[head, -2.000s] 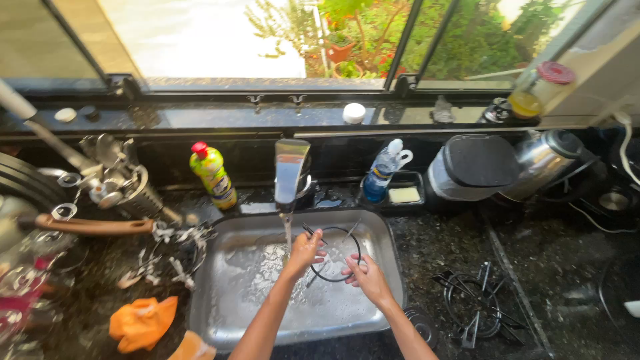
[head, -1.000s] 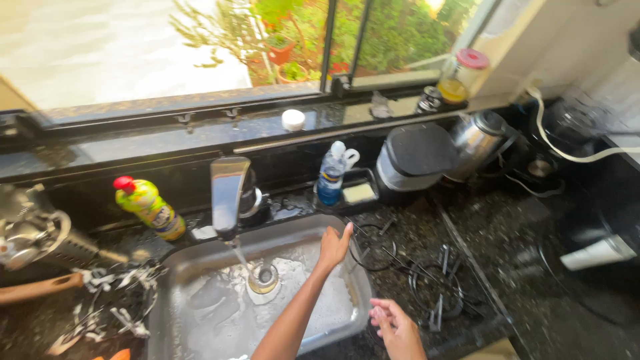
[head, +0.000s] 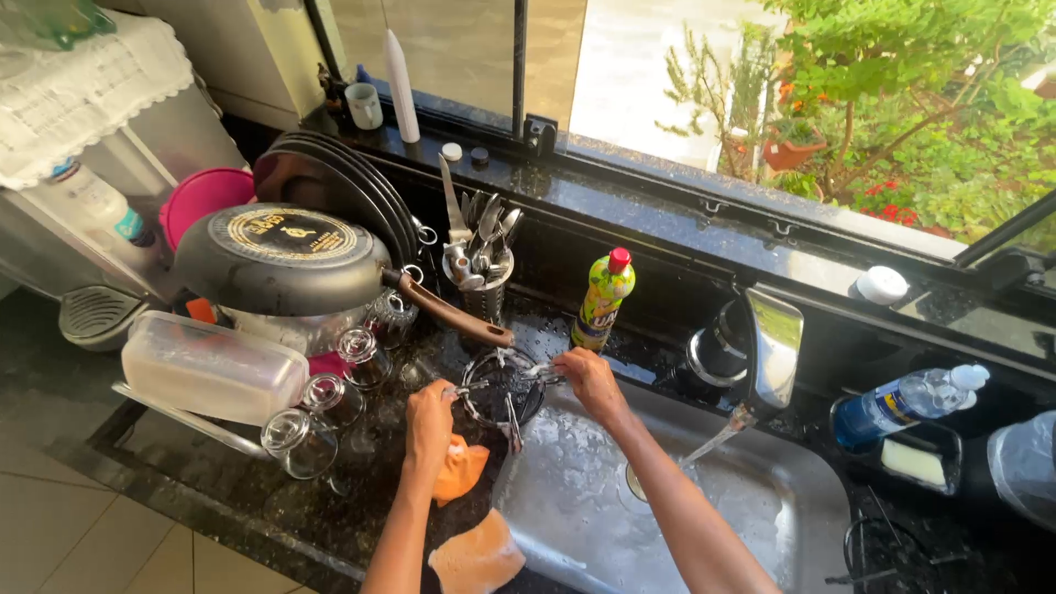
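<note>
Both of my hands grip a soapy black metal stove grate (head: 505,388) over the counter at the left edge of the stainless steel sink (head: 792,487). My left hand (head: 431,417) pinches one of its prongs on the left, and my right hand (head: 587,375) holds another prong on the right. White suds cling to the ring. Just below the grate lies an orange cloth (head: 460,470), with a pale orange sponge cloth (head: 477,554) nearer to me. Water runs from the faucet (head: 771,351) into the sink. Another dark grate (head: 895,553) rests right of the sink.
Left of my hands stand upturned glasses (head: 299,444), a plastic container (head: 216,367), a frying pan (head: 285,260) with its brown handle reaching toward the grate, and a cutlery holder (head: 483,289). A green detergent bottle (head: 604,301) stands behind the sink, a blue bottle (head: 903,404) at right.
Two seconds ago my hands held a grate over the sink; one second ago they were apart at its right side. Now they grip a soapy grate on the left. The view has swung left.
</note>
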